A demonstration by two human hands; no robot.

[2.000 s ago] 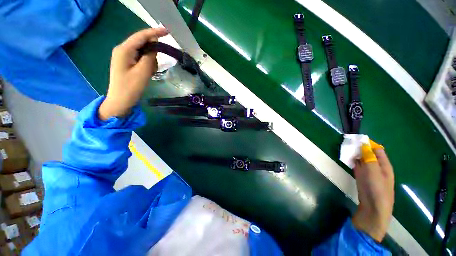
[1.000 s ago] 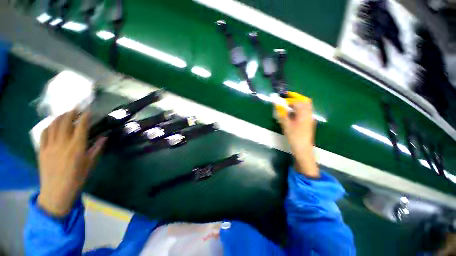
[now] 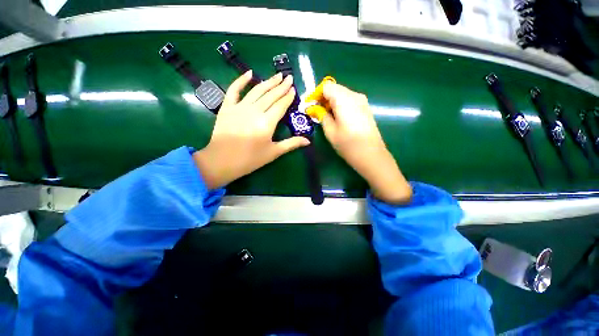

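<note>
A smartwatch [image 3: 300,123] lies back up on the green belt in front of me, its round sensor ring showing and its dark strap running up and down. My left hand [image 3: 246,131] lies flat from the left, fingertips on the upper strap and thumb at the lower edge of the case, holding it. My right hand [image 3: 358,128] wears yellow finger cots and pinches a small white wipe [image 3: 305,105] at the upper right edge of the case. Another smartwatch [image 3: 209,95], grey face up, lies left of my left hand. A strap [image 3: 233,58] runs under my left fingers.
More watches lie on the belt at far left [image 3: 33,104] and right [image 3: 520,125]. A pale rail [image 3: 295,209] runs under my forearms. A dispenser bottle [image 3: 509,262] is on the near bench at right, crumpled white plastic [image 3: 14,239] at left. A white foam tray [image 3: 420,18] is beyond the belt.
The view has turned. My left hand has moved from the white heap on the near bench to the watch on the belt. My right hand's wipe is now at the sensor case.
</note>
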